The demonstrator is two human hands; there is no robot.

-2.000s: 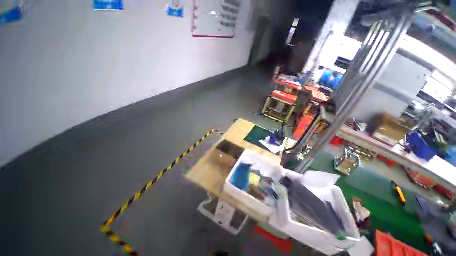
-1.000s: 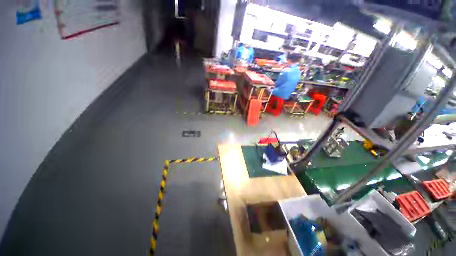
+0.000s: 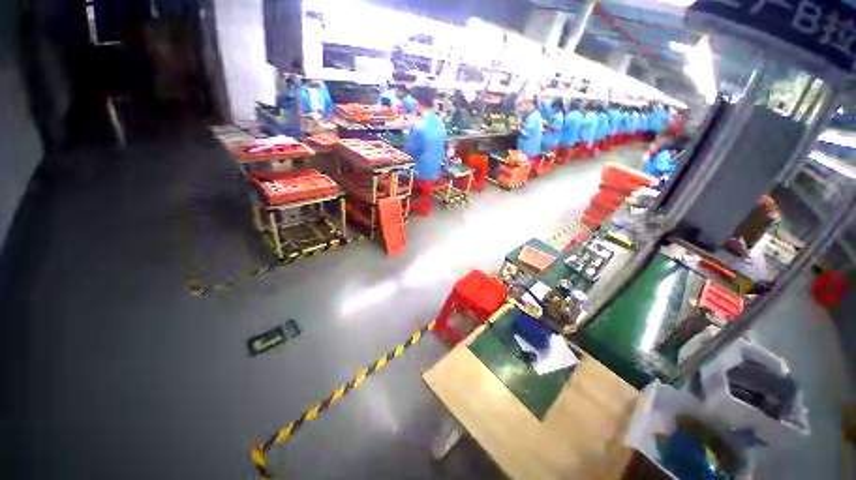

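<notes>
Neither of my hands is in the picture. Nearest in front of me is a wooden-topped table (image 3: 469,380) at the lower right. A green mat (image 3: 512,361) lies on it, with a dark blue item (image 3: 532,330) and white papers (image 3: 556,356) on top. A white bin (image 3: 652,422) with blue and dark items stands at the table's right end, cut off by the bottom edge. A second white bin (image 3: 798,417) with dark contents is beside it.
A red stool (image 3: 474,298) stands behind the table. Racks of orange-red trays (image 3: 296,186) are at the left centre. Workers in blue smocks (image 3: 427,145) line a long bench. Yellow-black tape (image 3: 352,382) marks the grey floor. A green-topped bench (image 3: 638,309) is at the right.
The view has swung to the right and moved closer to the tray racks. The wall has mostly left the picture. The red stool and the long row of workers now show.
</notes>
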